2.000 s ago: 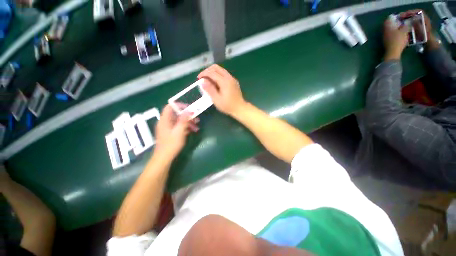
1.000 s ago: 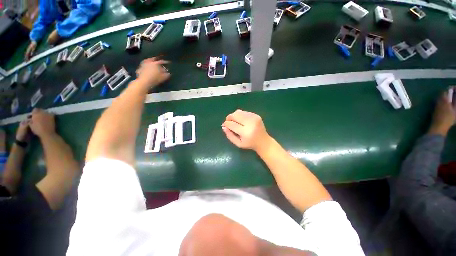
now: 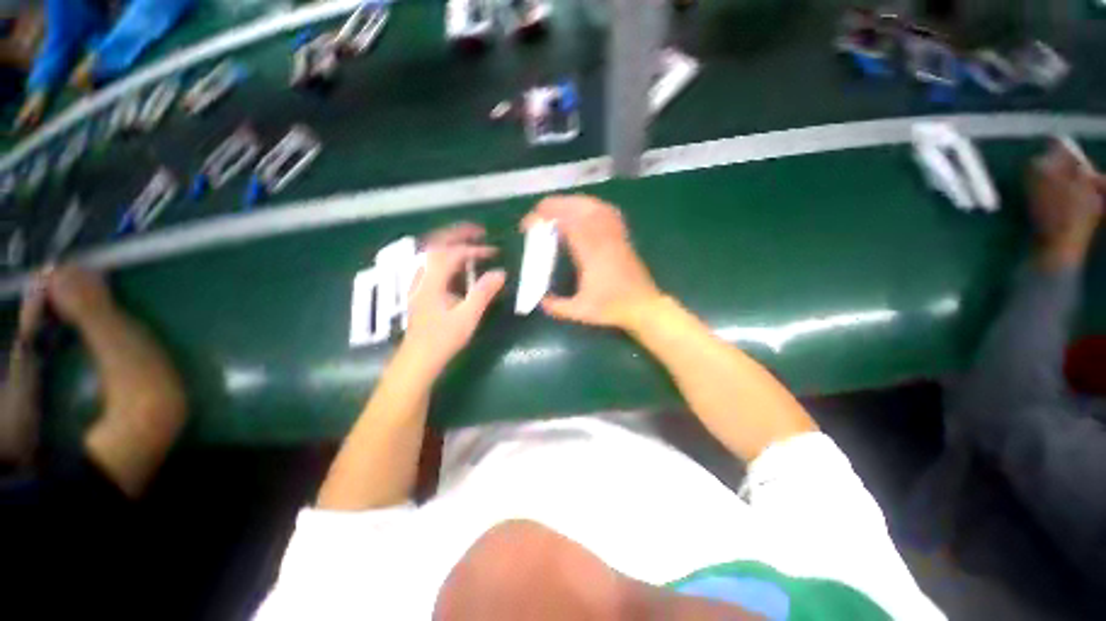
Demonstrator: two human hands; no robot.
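Observation:
My right hand (image 3: 597, 261) grips a white case part (image 3: 536, 267), seen nearly edge-on, above the green ledge (image 3: 679, 352). My left hand (image 3: 451, 291) is just left of it, blurred, with thumb and fingers curved towards each other. A thin pale edge shows between its fingers; I cannot tell if it holds a part. White window frames (image 3: 366, 306) lie overlapping on the ledge beside my left hand, which hides their right side. My two hands are apart.
A pale metal rail (image 3: 303, 216) and grey post (image 3: 631, 91) stand beyond the ledge. Dark conveyor (image 3: 412, 134) carries units with blue cylinders (image 3: 552, 112). White parts (image 3: 955, 166) lie at right. Neighbours' hands show left (image 3: 79, 297) and right (image 3: 1062, 200).
My left hand has come back from over the conveyor to beside the frames. My right hand has moved slightly up, and the white part now shows in it.

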